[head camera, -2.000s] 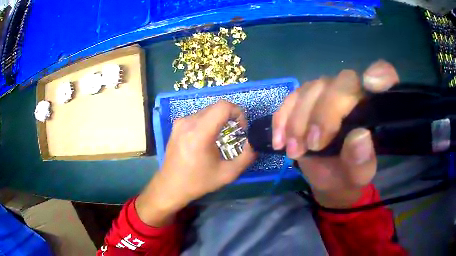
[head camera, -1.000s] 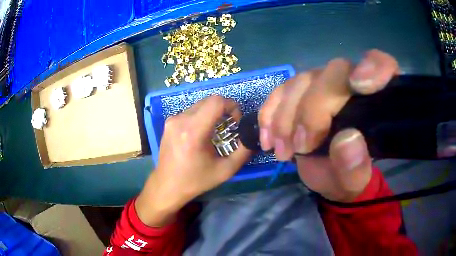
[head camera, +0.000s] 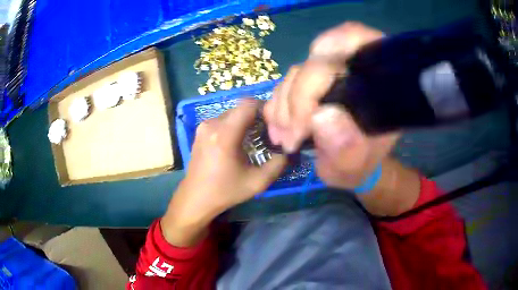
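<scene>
My left hand (head camera: 218, 161) holds a white plastic housing (head camera: 258, 148) with metal showing, above the blue screw tray (head camera: 186, 136). My right hand (head camera: 335, 113) is blurred and grips a thick black electric screwdriver (head camera: 414, 79) with a pale label, tilted up to the right. The fingertips of my right hand are at the housing and hide the screwdriver's tip. Silver screws (head camera: 218, 106) fill the tray. A blue wristband (head camera: 369, 179) is on my right wrist.
A loose pile of brass terminals (head camera: 235, 56) lies behind the tray. A cardboard tray (head camera: 116, 147) on the left holds several white pieces (head camera: 108, 95). A blue-covered surface (head camera: 113, 28) is at the back. The black cord (head camera: 437, 201) crosses my right forearm.
The screwdriver's body has tilted and moved up and left. My right hand has shifted left, closer to my left hand, and its wristband now shows more. The left hand still holds the housing.
</scene>
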